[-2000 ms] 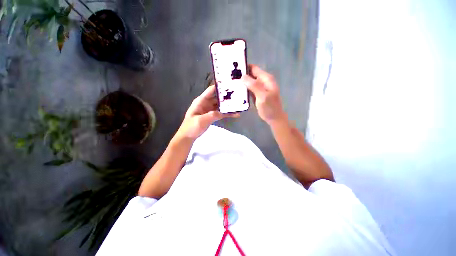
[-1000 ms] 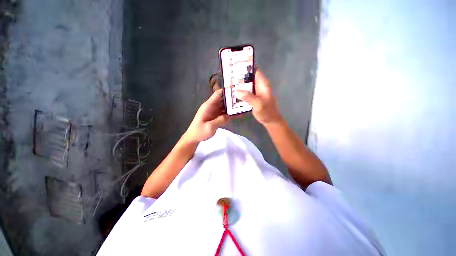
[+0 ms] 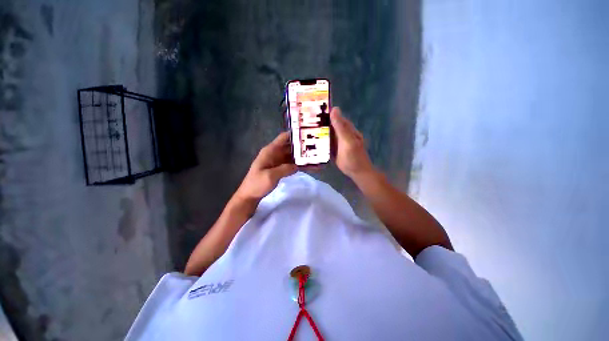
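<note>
A smartphone with a bright screen and dark rim is upright in the upper middle of the head view. The screen shows coloured blocks and dark shapes. My left hand is bare and holds the phone at its lower left side and bottom, with some fingers hidden behind it. My right hand is bare and lies along the phone's lower right edge, with the thumb at the edge.
A black wire-frame rack stands on the grey floor at the left. A pale wall runs along the right. A pendant on a red cord hangs on my white shirt.
The potted plants, then the rack-like outlines at left, have gone from view and the black rack has appeared. The screen content has changed. My right thumb has moved off the screen to the edge.
</note>
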